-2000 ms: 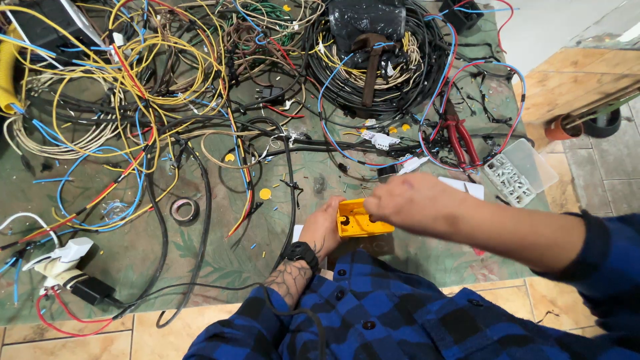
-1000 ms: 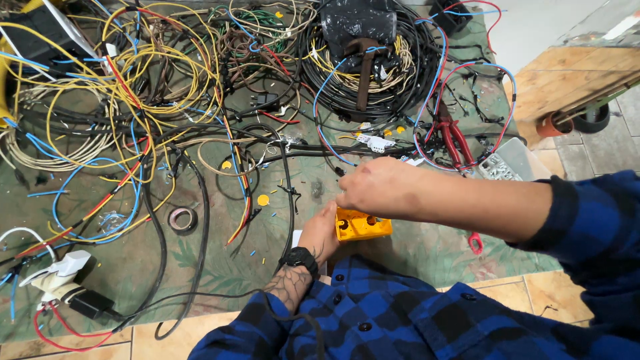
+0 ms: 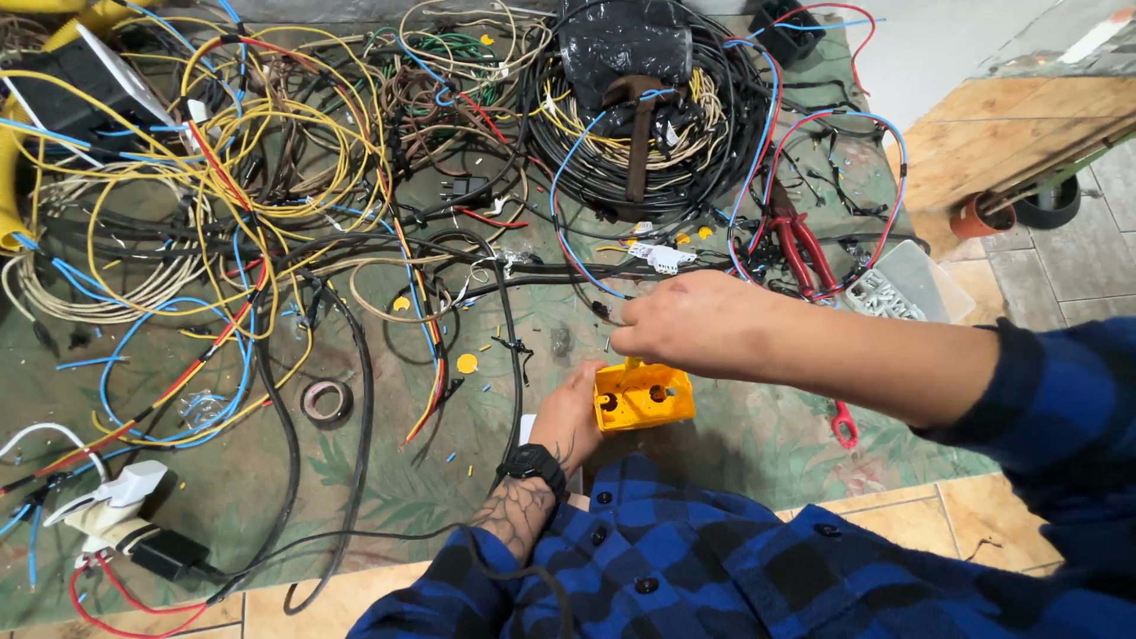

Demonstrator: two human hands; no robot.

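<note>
A yellow plastic electrical box (image 3: 646, 410) with round holes in its inner face is held near the table's front edge. My left hand (image 3: 570, 415) grips its left side. Over the box's top edge is my right hand (image 3: 667, 321), its fingers bent together near a small yellow part; whether they pinch that part or a tool cannot be told. The box's far wall is partly hidden by the right hand. Just behind the right hand lie white terminal connectors (image 3: 662, 257), and a loose yellow disc (image 3: 467, 363) is to the left of my hands.
Tangled yellow and blue wires (image 3: 293, 133) cover the left and back. A black cable coil (image 3: 639, 191) lies at the back, with red-handled pliers (image 3: 803, 244) to its right. Beside my right forearm is a clear plastic box of clips (image 3: 887, 297). A tape roll (image 3: 327, 403) sits left.
The box's open side and holes face the camera more plainly than before. My right hand has shifted from over the box to its far edge, while my left hand has kept its hold.
</note>
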